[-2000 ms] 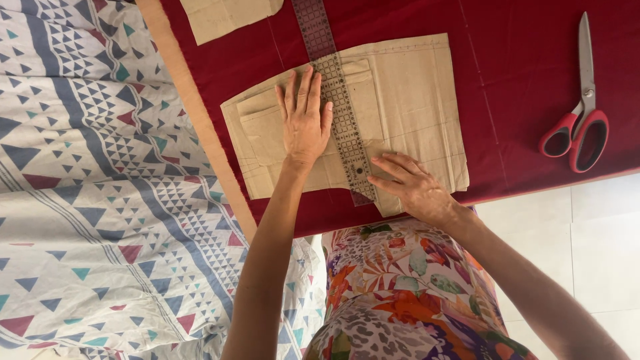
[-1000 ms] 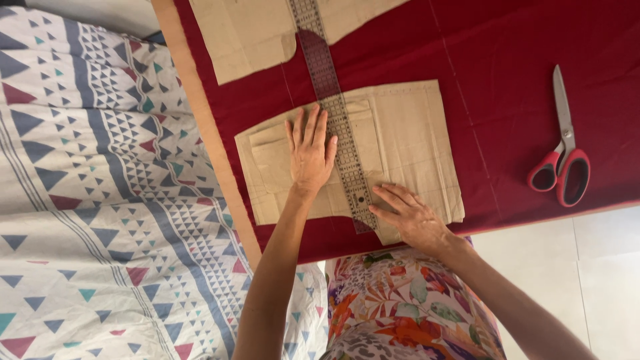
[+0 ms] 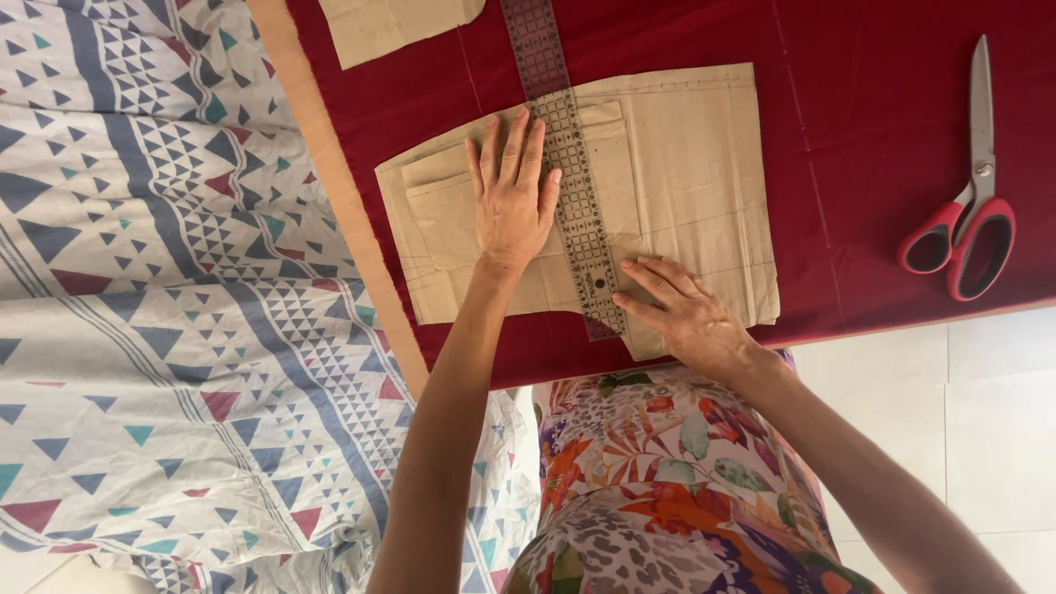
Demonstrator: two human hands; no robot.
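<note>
A brown paper sewing pattern piece lies on dark red fabric, with smaller folded paper on its left part. Across it, slightly tilted, runs a transparent quilting ruler whose far end leaves the top of the view. My left hand rests flat on the paper, fingers slightly spread, fingertips and thumb by the ruler's left edge. Low on the right side, my right hand lies palm down with its fingertips at the ruler's near end. Neither hand grasps anything.
Red-handled fabric scissors lie closed on the fabric at the right. Another paper pattern piece is at the top left. The table's wooden edge borders patterned bedding. Chalk-like lines cross the fabric.
The view shifts, then returns. Both hands stay in place on the paper and beside the ruler; nothing has plainly moved on the table.
</note>
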